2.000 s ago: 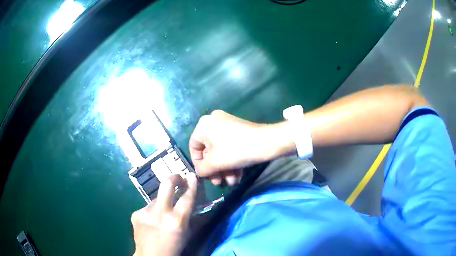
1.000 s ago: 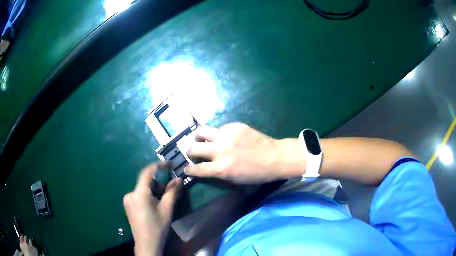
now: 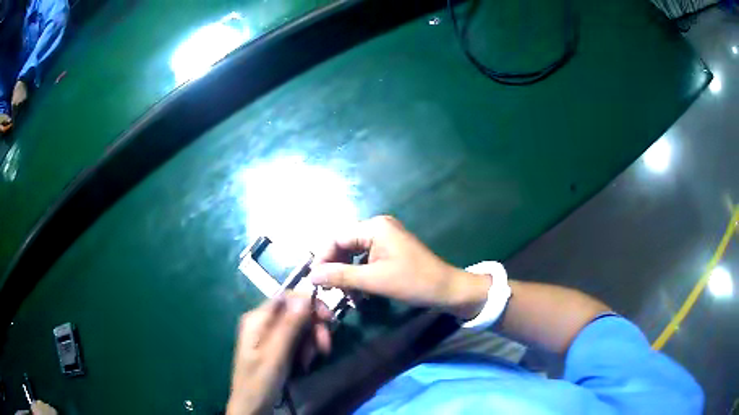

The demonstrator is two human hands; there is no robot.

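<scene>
The light housing (image 3: 260,275) lies on the green table near its front edge, with its open window facing away from me. My left hand (image 3: 279,344) is at the slotted near end, fingers bent and touching it. My right hand (image 3: 377,263) is at the right side of that end, thumb and index finger pinched together. The two hands hide most of the slotted section, and I cannot tell what small part is between the fingers. Pale and dark pieces (image 3: 335,300) show between the hands.
A raised dark divider (image 3: 162,105) curves across the green table. A black cable loop (image 3: 519,79) lies at the top. A small dark-grey unit (image 3: 69,349) lies at far left. Another person's hand (image 3: 40,408) shows at lower left, and a blue-sleeved person (image 3: 36,40) at top left.
The view has shifted, so the housing appears lower and more of the cable loop shows. My left hand has come closer to my right hand, and my right wrist has turned.
</scene>
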